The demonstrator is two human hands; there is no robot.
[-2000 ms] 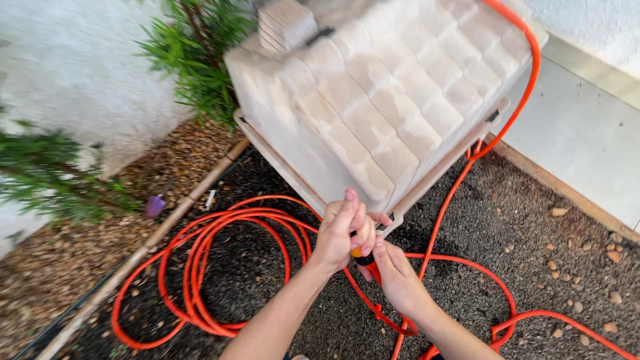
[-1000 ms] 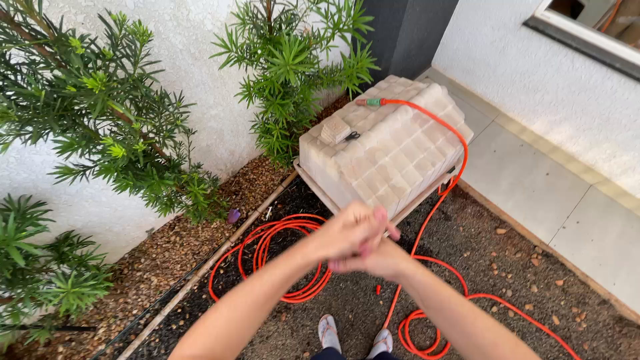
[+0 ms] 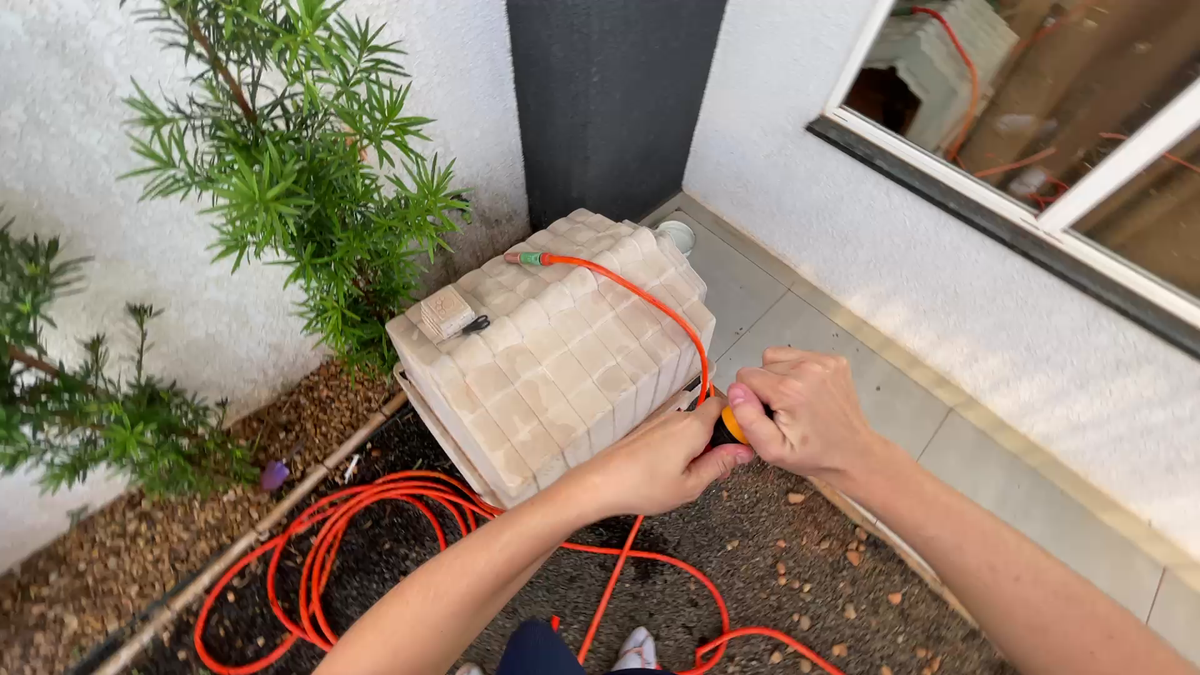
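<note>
Both my hands meet right of centre on a small black and yellow hose fitting (image 3: 729,427). My left hand (image 3: 661,459) grips its lower black part, and my right hand (image 3: 804,412) closes around the other end, hiding most of it. Just behind them an orange garden hose (image 3: 656,305) runs over a beige doghouse's tile-patterned plastic roof (image 3: 553,366). Its far end, with a green connector (image 3: 530,258), rests on the roof. Whether this hose joins the fitting in my hands cannot be seen. More orange hose lies coiled (image 3: 323,534) on the ground.
Leafy shrubs (image 3: 300,187) grow along the white wall at left. A bamboo-like edging pole (image 3: 253,534) borders the gravel. Grey floor tiles (image 3: 877,403) and a window (image 3: 1012,122) are at right. A white round item (image 3: 677,236) stands behind the doghouse. My feet are below.
My joined hands have moved right, from in front of the doghouse to beside its right corner. The view has shifted, showing more of the window and wall.
</note>
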